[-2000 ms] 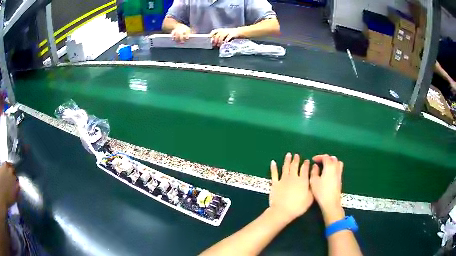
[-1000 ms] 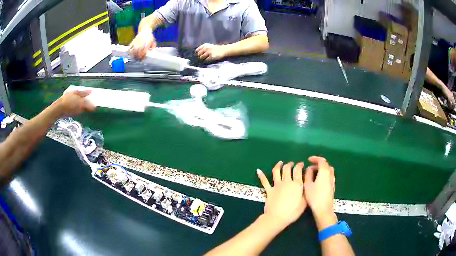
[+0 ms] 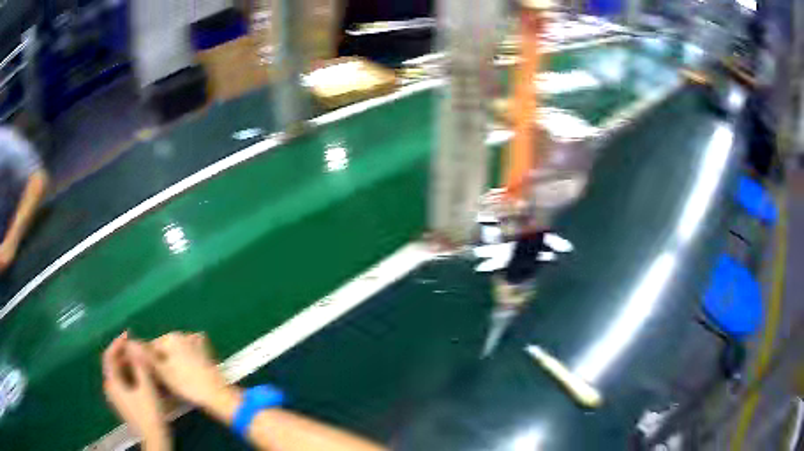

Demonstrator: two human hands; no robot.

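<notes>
The view is blurred. My left hand (image 3: 134, 386) and my right hand (image 3: 187, 368) are close together at the lower left, over the pale rail and belt edge. My right wrist wears a blue band. The fingers look bent; no object shows in either hand, but the blur hides the details. A dispensing gun (image 3: 526, 257) with a black grip hangs right of the post, and its pale nozzle (image 3: 499, 329) points down at the dark green work surface. A cream tapered rod (image 3: 564, 377) lies right of the nozzle. The open power strip is out of view.
A grey post (image 3: 460, 132) stands beside the green belt (image 3: 264, 238). A crumpled white bundle (image 3: 495, 254) lies near its foot. Blue stools (image 3: 733, 295) stand at the right. A person's arm (image 3: 25, 210) shows at the left edge. An orange strip (image 3: 524, 114) hangs above the gun.
The view has swung right. The power strip has left the picture, and the gun, rod and stools have come in. My hands now appear at the lower left, with fingers more bent.
</notes>
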